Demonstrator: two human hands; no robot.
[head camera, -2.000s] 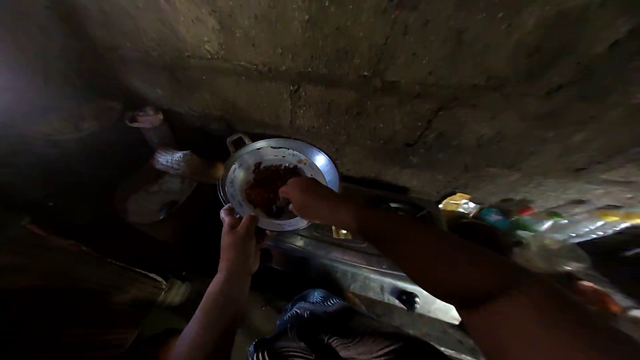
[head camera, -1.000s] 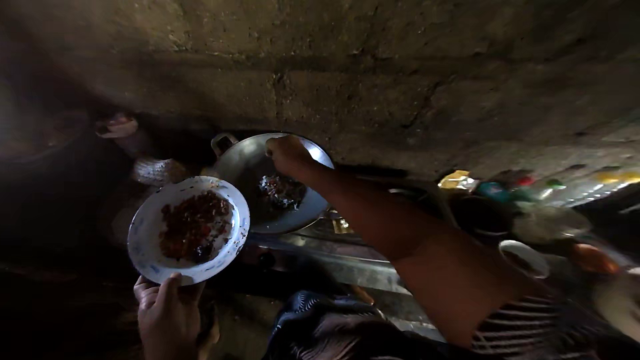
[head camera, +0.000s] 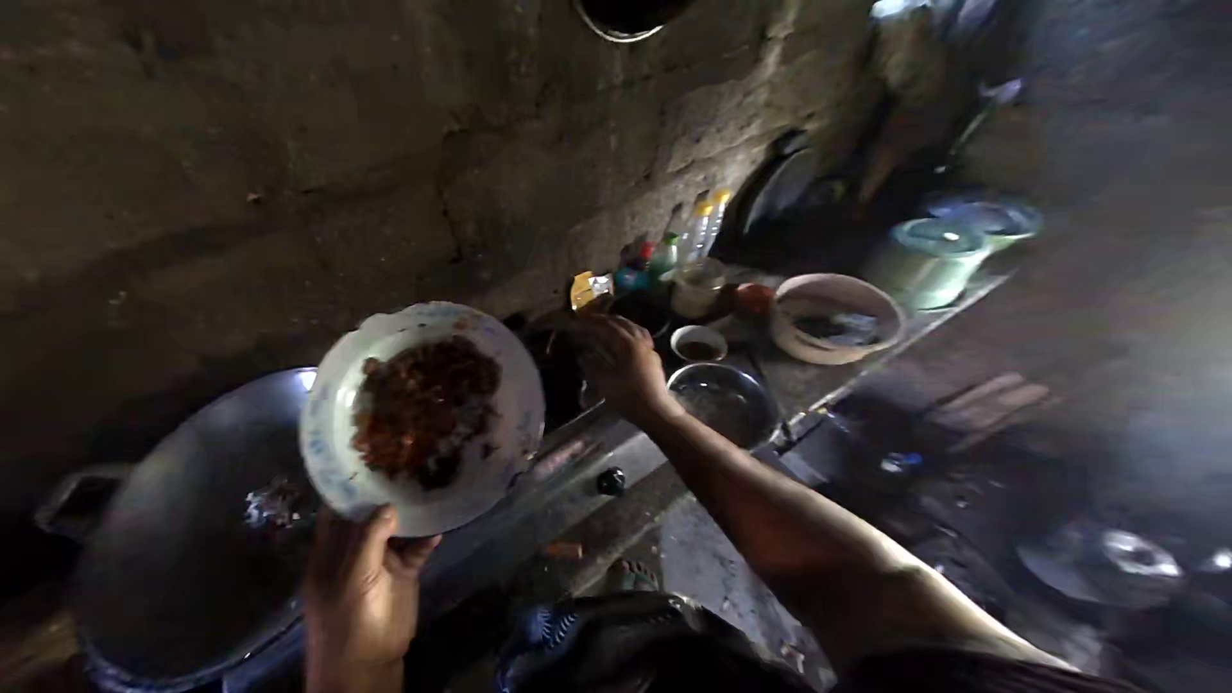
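My left hand (head camera: 371, 573) grips the near rim of a pale plate with a blue pattern (head camera: 332, 452), tilted above the right side of a metal wok (head camera: 183, 558). Dark reddish-brown food (head camera: 428, 404) lies on the plate. A little oily food (head camera: 274, 502) shows in the wok. My right hand (head camera: 621, 361) reaches over the counter near the stove, by a dark vessel and a yellow packet (head camera: 589, 289). Its fingers are partly hidden in shadow, so whether it holds anything cannot be told.
Along the counter stand a small white bowl (head camera: 699, 344), a metal basin (head camera: 724, 399), a wide pale tub (head camera: 835, 318), bottles with yellow caps (head camera: 709, 226) and lidded green containers (head camera: 936, 255). A stove knob (head camera: 610, 481) is at the front. A rough wall (head camera: 337, 173) rises behind.
My right hand has left the wok and moved right over the counter. The plate, over the wok's left side a second ago, is now at its right. The view has swung right.
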